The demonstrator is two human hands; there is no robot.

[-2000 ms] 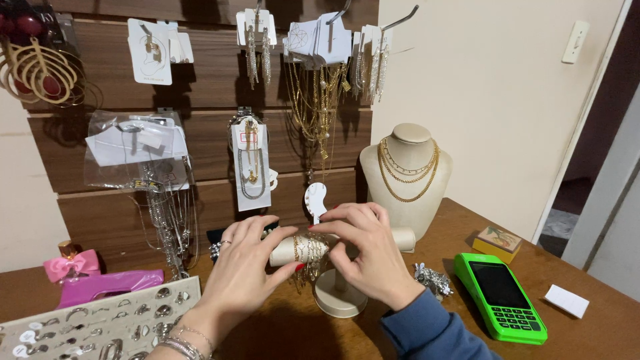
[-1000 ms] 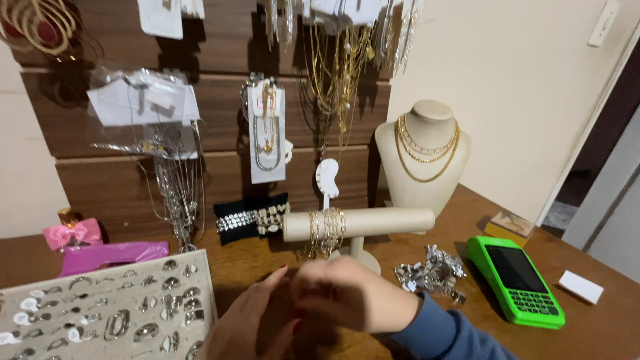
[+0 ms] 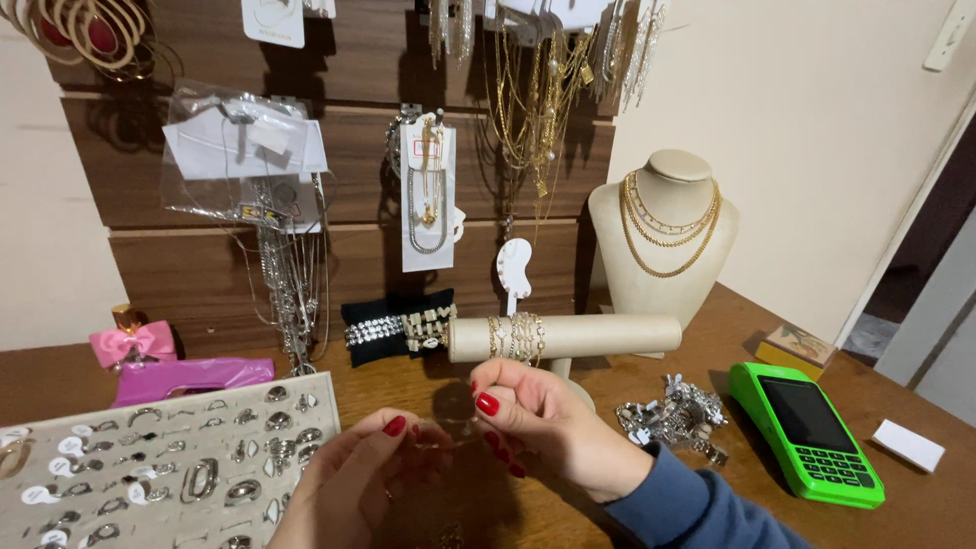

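Note:
Both hands meet low in the middle of the head view. My left hand point(image 3: 374, 465) and my right hand point(image 3: 534, 427) pinch a thin gold-toned chain point(image 3: 438, 444) between thumbs and fingers, one at each end; its detail is too fine to tell. Just behind them, a beige bracelet bar point(image 3: 610, 335) carries several gold-toned bracelets point(image 3: 518, 337) at its left part. More gold-toned jewelry point(image 3: 448, 536) shows dimly on the wooden table below the hands. A pile of silver-toned jewelry point(image 3: 675, 415) lies right of my right hand.
A ring tray point(image 3: 333, 412) lies left, near a purple plastic bag point(image 3: 191, 377). Behind are a black bracelet cushion point(image 3: 366, 309), a necklace bust point(image 3: 659, 293) and hanging necklaces point(image 3: 534, 114). To the right are a green card terminal point(image 3: 808, 435), a small box point(image 3: 797, 347) and a white card point(image 3: 909, 444).
Both hands have come down from the bracelet bar to in front of it, and the bracelets on it are now uncovered. A thin chain now shows between my fingers. The view has shifted.

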